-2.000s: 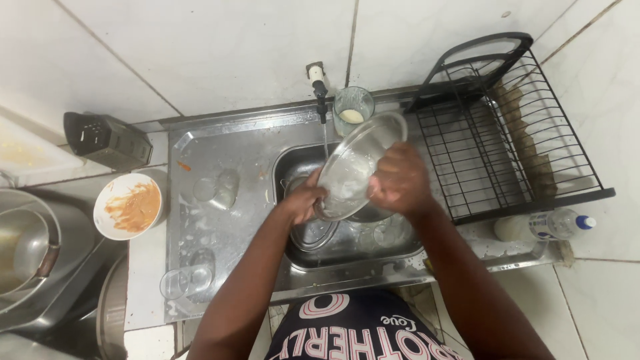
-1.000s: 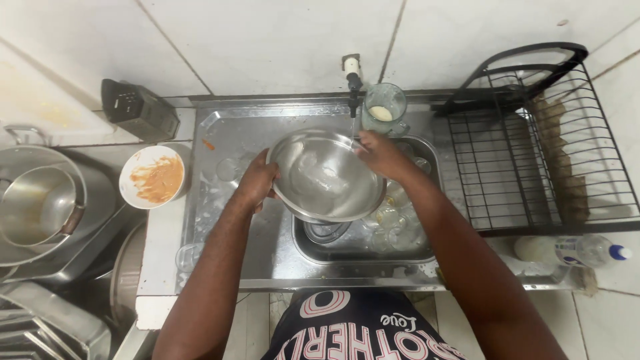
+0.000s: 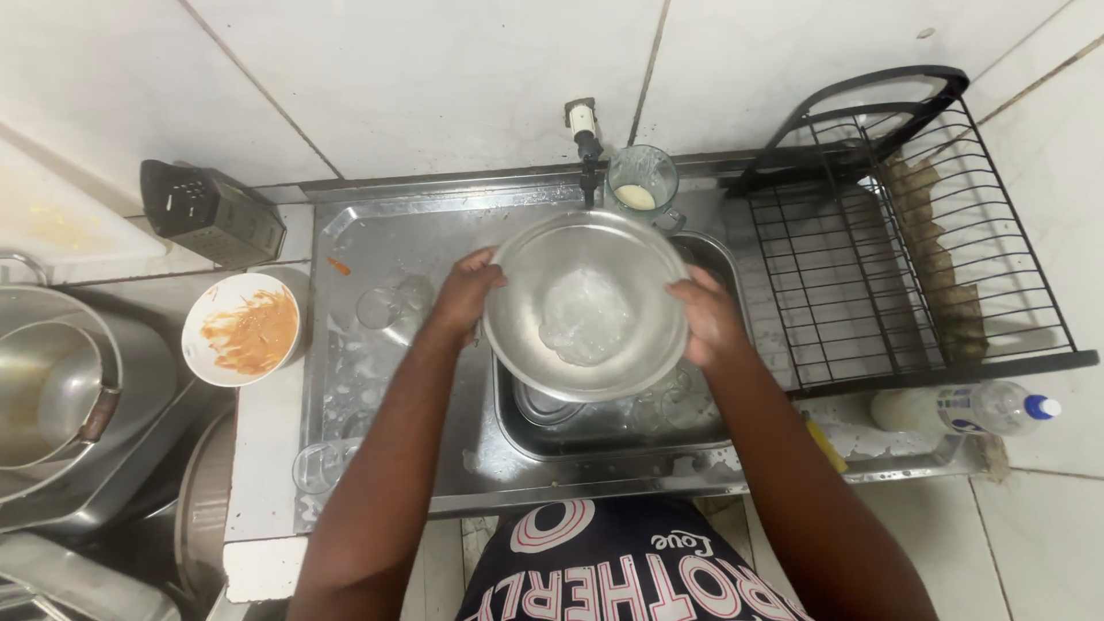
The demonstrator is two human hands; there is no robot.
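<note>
A round stainless steel bowl (image 3: 517,302) is held over the sink, its inside facing up, with clear liquid, likely water, pooled at its bottom. My left hand (image 3: 467,293) grips the rim on the left side, thumb on top. On the right side my right hand (image 3: 709,317) holds the rim in the same way. Just behind the bowl is the black and white wall tap (image 3: 586,142), its outlet partly hidden by the rim. Beneath, the steel sink basin (image 3: 552,444) contains several glass items, partly covered by the bowl.
A glass mug (image 3: 642,185) stands beside the tap. To the right are a black wire dish rack (image 3: 828,297) and a plastic bottle (image 3: 962,409) lying down. Leftward are drinking glasses (image 3: 317,468), a smeared white bowl (image 3: 195,332), a box grater (image 3: 220,220) and metal pots (image 3: 142,345).
Two seconds ago the bowl was tilted steeply, with my right hand at its inside. Now it is nearly level and both hands hold opposite sides of its rim.
</note>
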